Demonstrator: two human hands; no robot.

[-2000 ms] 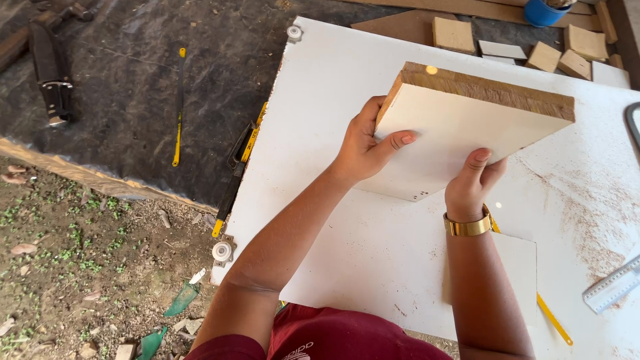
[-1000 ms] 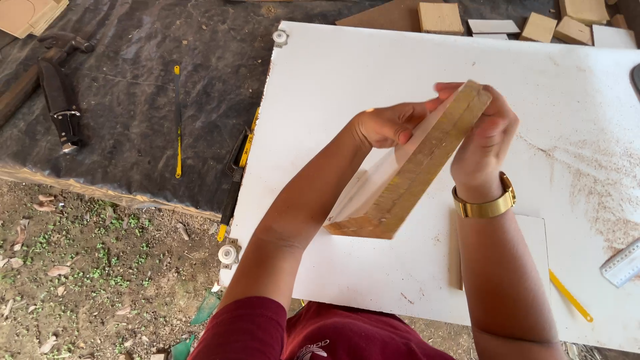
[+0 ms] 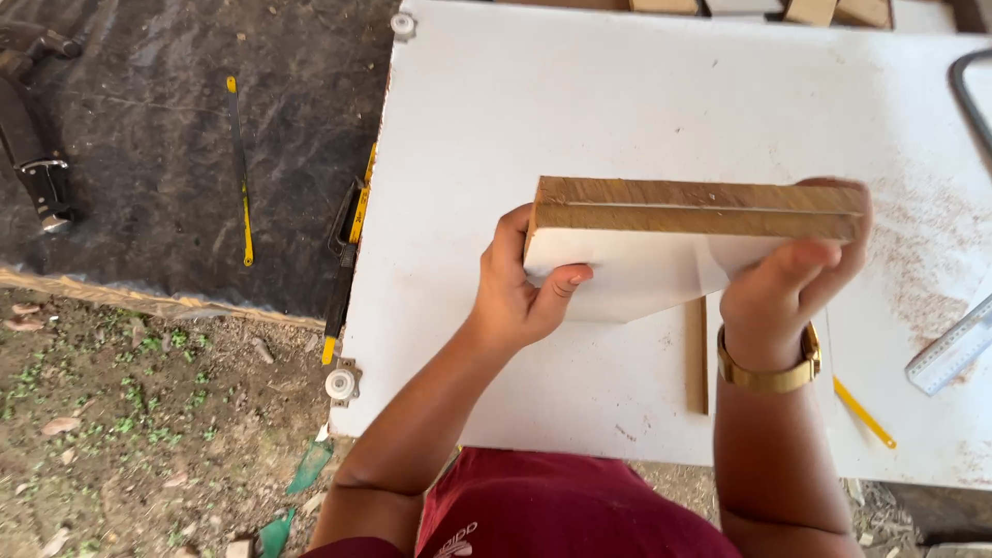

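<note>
Two white-faced boards [image 3: 628, 263] with raw brown edges are stacked face to face, held tilted above the white panel. My left hand [image 3: 523, 283] grips their left end, its thumb on the white face and its fingers behind. My right hand [image 3: 798, 263] clasps the right end, thumb in front; a gold watch is on that wrist. Below my right hand, a further white board [image 3: 697, 356] lies partly hidden on the panel. Close to my right forearm rests a yellow hacksaw blade [image 3: 866, 415].
The white panel [image 3: 465, 101] bears sawdust, a clear ruler [image 3: 953, 345] and a dark curved frame [image 3: 969, 101]. Wood blocks [image 3: 810, 9] sit at its far edge. On the dark sheet at left lie a sheathed knife [image 3: 35, 163], a hammer [image 3: 31, 43] and another hacksaw blade [image 3: 242, 170].
The held boards have turned from a steep slant to nearly level across the view, with their long edges now facing up. Both hands have shifted to opposite ends, my left one lower than before.
</note>
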